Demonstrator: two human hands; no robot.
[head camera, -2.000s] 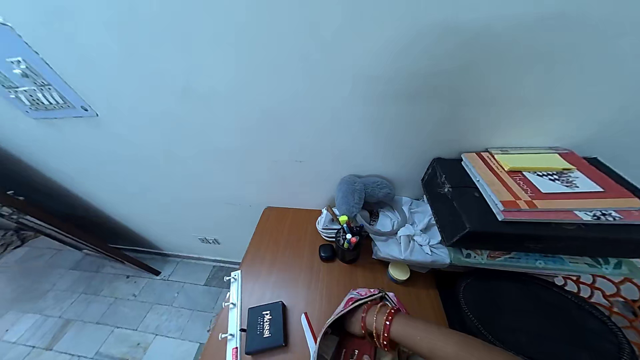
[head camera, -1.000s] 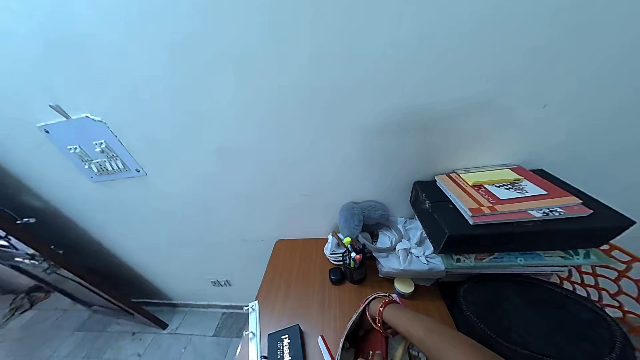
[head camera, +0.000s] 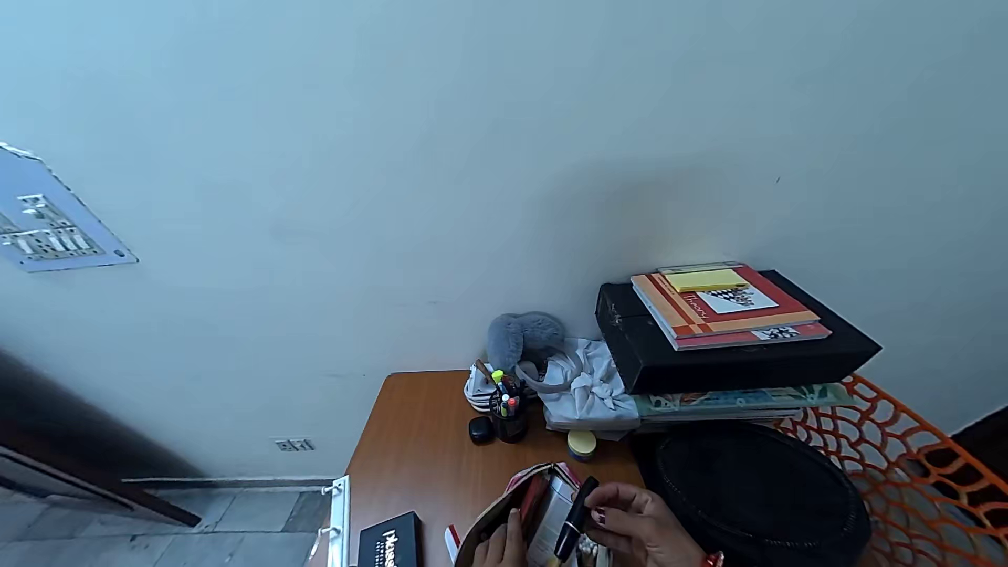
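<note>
My right hand holds a black pen between thumb and fingers, tilted over an open fabric pouch. Inside the pouch's mouth my left hand rests with its fingers along the left side; whether it grips anything is hidden. Papers and a reddish item show within the pouch. Just beyond stands a small round jar with a pale yellow lid. Left of the pouch lies a red and white item, partly cut off by the frame's lower edge.
On the wooden table are a black box, a pen holder, a small black case, grey fluffy earmuffs and a white cloth bundle. Books top a large black box; a round black bag sits at right.
My right hand has come up out of the pouch and now shows the black pen. My left hand's fingers are now visible in the pouch opening.
</note>
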